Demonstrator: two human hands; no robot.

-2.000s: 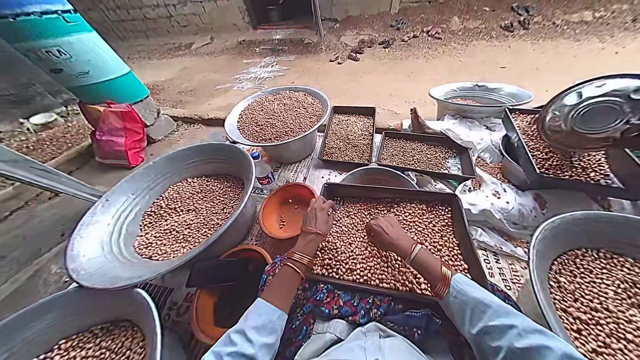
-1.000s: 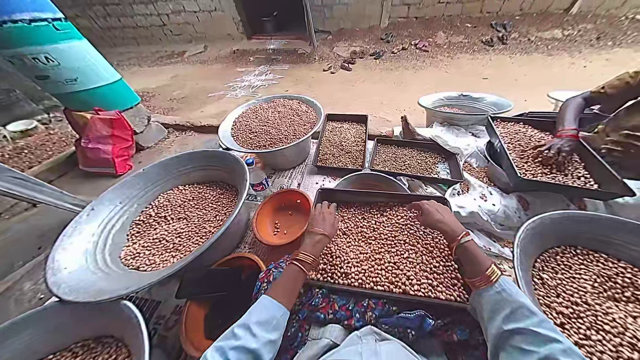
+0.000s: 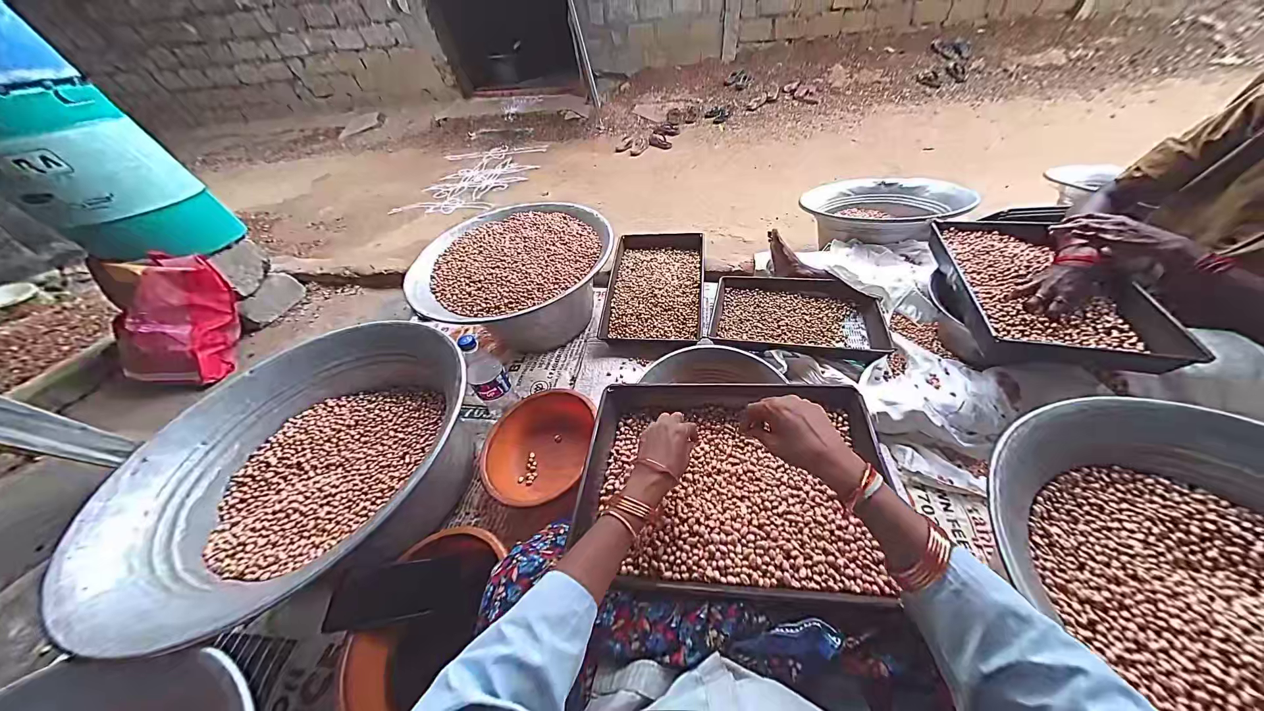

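Observation:
A dark rectangular metal tray [image 3: 591, 494] full of brown nuts or seeds [image 3: 750, 523] lies in front of me, over a flowered cloth. Over its upper left part is my left hand [image 3: 670, 444], fingers bent down at the nuts. My right hand [image 3: 795, 430] is at the tray's upper middle, its fingertips pinched close to the nuts. Whether either hand holds a nut cannot be made out. Left of the tray stands an orange bowl [image 3: 513, 439] with a few nuts in it. A second orange bowl [image 3: 360, 671] is lower left, partly under a dark flat object [image 3: 390, 592].
Large metal basins of nuts stand left [image 3: 109, 583], right [image 3: 1007, 474] and behind [image 3: 425, 286]. Two small trays [image 3: 604, 286] [image 3: 879, 341] lie beyond mine, near a plastic bottle [image 3: 486, 373]. At right, another person's hand [image 3: 1062, 281] reaches into a tray [image 3: 1165, 360].
My left hand has moved from the tray's left edge in over the nuts. My right hand has come from the far edge toward the middle, closer to the left.

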